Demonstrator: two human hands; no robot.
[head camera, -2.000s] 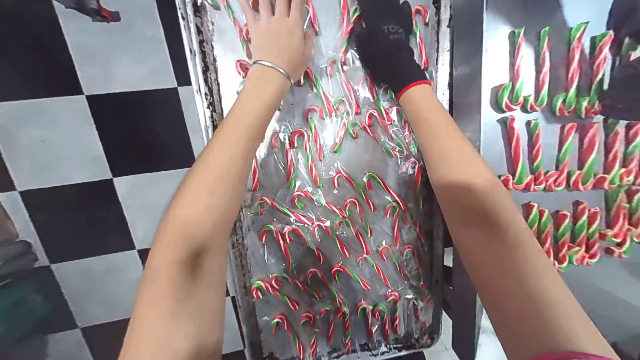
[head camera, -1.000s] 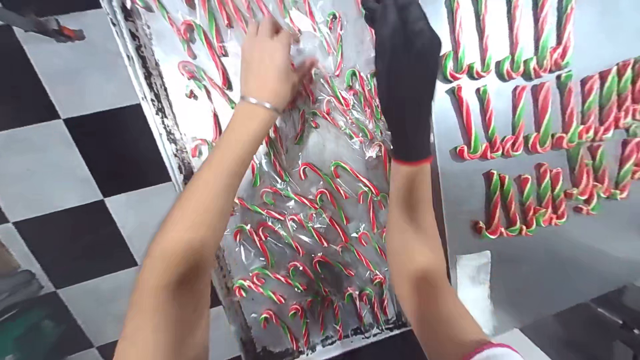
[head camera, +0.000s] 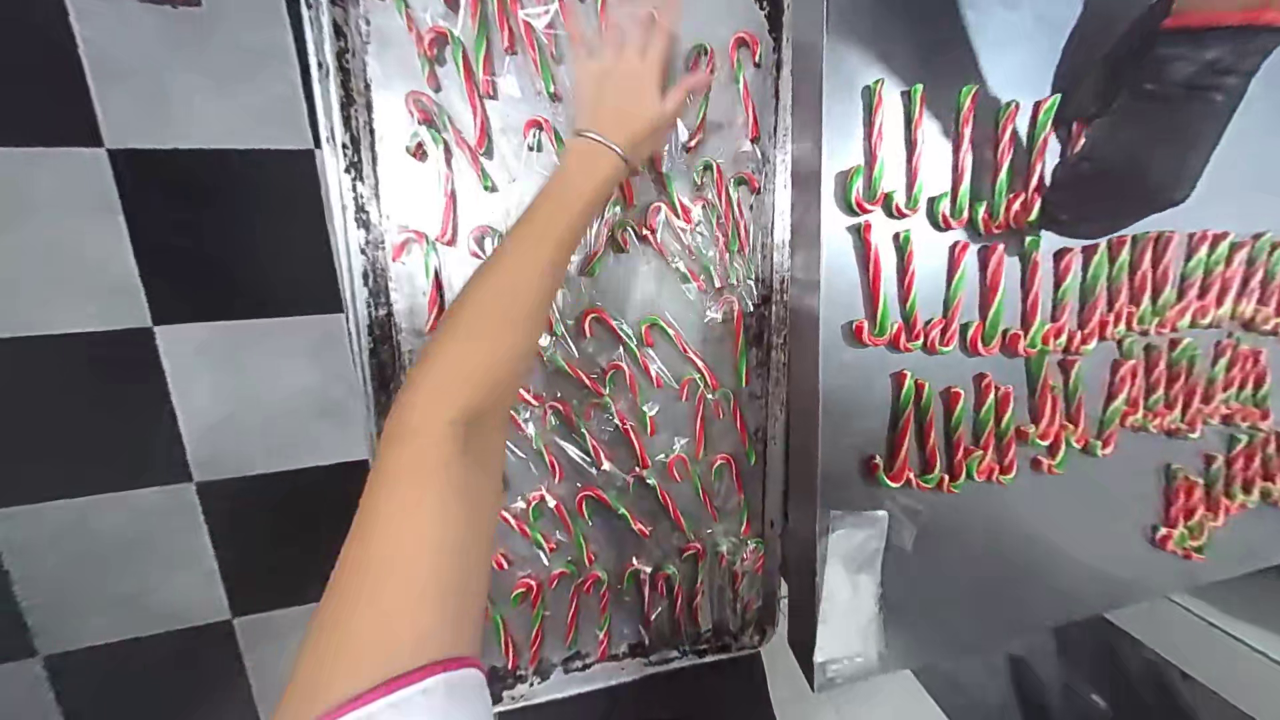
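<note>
My left hand (head camera: 628, 85), bare with a bracelet at the wrist, is spread over the upper part of a worn metal tray (head camera: 780, 350). Its fingers are blurred and apart, and nothing shows in its grip. Red, green and white candy canes in clear wrappers, such as one hooked cane (head camera: 745, 90), lie around and below it. My forearm hides part of the tray's left side. My right hand is out of view.
Right of the tray, a steel table (head camera: 980, 560) holds rows of thick striped candy canes (head camera: 990, 295) and a white packet (head camera: 850, 590). Another person's black-gloved hand (head camera: 1120, 130) is by the top row. Checkered floor (head camera: 235, 235) lies left.
My right hand in its black glove, over the tray in both earlier frames, has left the view. My left hand remains over the tray's upper part.
</note>
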